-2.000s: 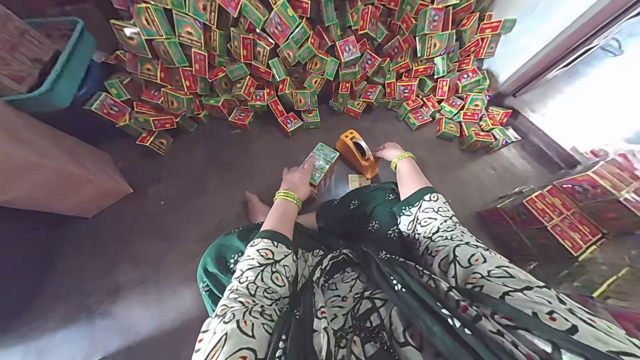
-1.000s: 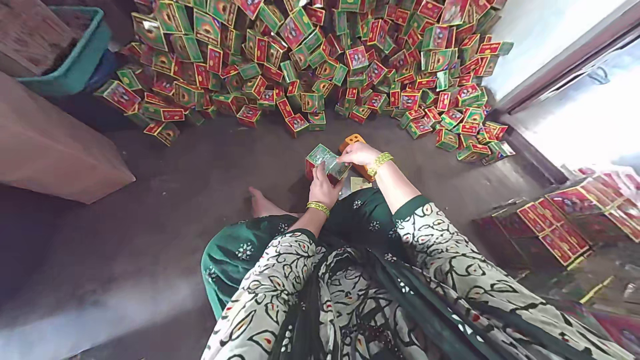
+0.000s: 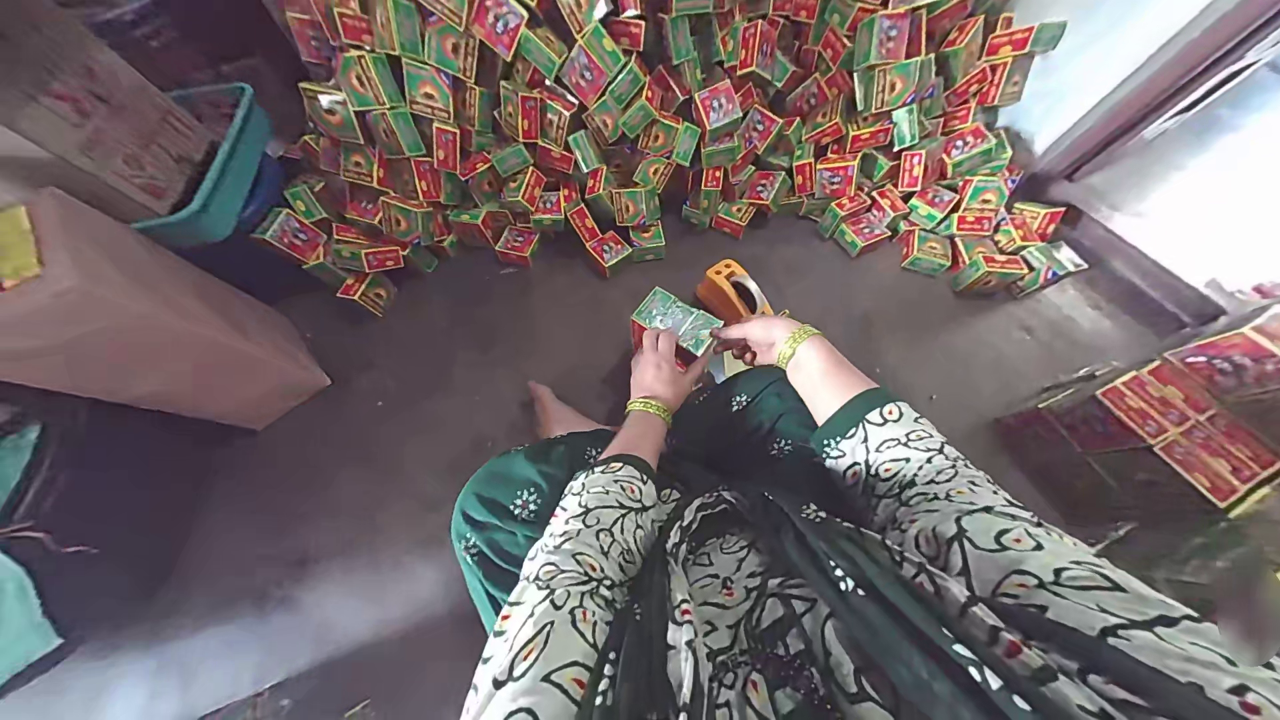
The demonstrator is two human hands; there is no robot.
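In my left hand [image 3: 662,372] is a green and red printed cardboard box [image 3: 676,320], held above my lap with its green face up. The fingers of my right hand [image 3: 762,340] are at the box's right end; whether they pinch the box or something thin on it is too small to tell. An orange tape dispenser [image 3: 722,284] with a pale roll stands on the floor just beyond my right hand. Part of a small yellowish piece [image 3: 738,362] shows under my right hand.
A large heap of similar boxes [image 3: 610,250] spreads across the floor ahead. A brown carton [image 3: 170,320] and a teal plastic tub [image 3: 215,200] stand at the left. Stacked red boxes [image 3: 1180,420] lie at the right, below a doorway sill [image 3: 1130,250].
My right hand moved from beside the tape dispenser to the box, over its top a second ago, and is now at its right end. My left hand still holds the box.
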